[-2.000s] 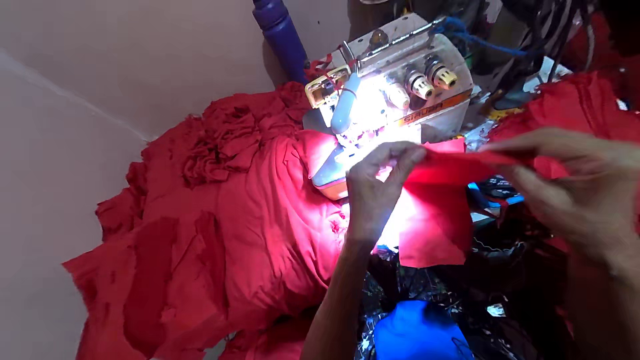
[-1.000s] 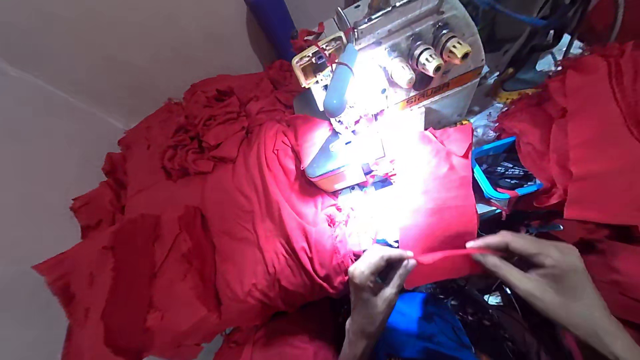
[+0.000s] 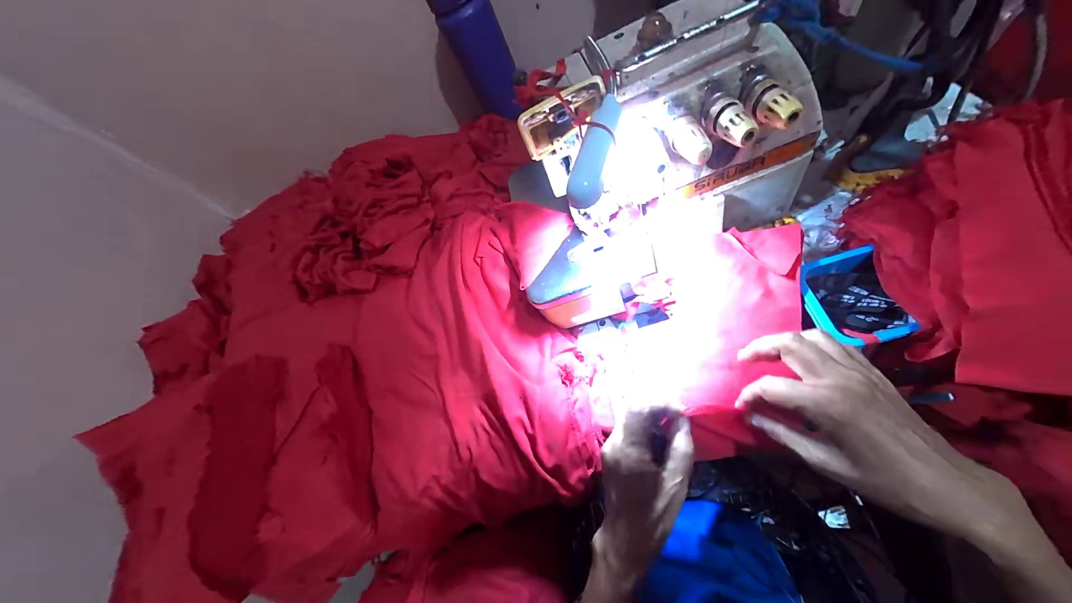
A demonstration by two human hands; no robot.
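Observation:
A Siruba overlock sewing machine (image 3: 754,172) stands at the upper middle, its needle area washed out by a bright lamp. Right of the presser area lies a flat red fabric piece (image 3: 745,293). My left hand (image 3: 645,469) is at the near left corner of this piece, fingers curled; glare and blur hide whether cloth is between them. My right hand (image 3: 821,410) rests on or just over the piece's right edge, fingers bent and apart. A large heap of red cloth (image 3: 452,360) lies left of the machine, reaching up to its plate.
A blue-rimmed tray (image 3: 861,337) with dark labels bearing writing sits right of the machine. More red cloth (image 3: 1005,276) lies at the far right. A dark blue bottle (image 3: 481,59) stands behind the machine. Below are blue cloth (image 3: 720,561) and black plastic. A wall is at left.
Two seconds ago both hands held a red strip raised before the machine; one second ago it was stretched low at the piece's near edge. Now my hands are lower and the right hand's fingers are spread.

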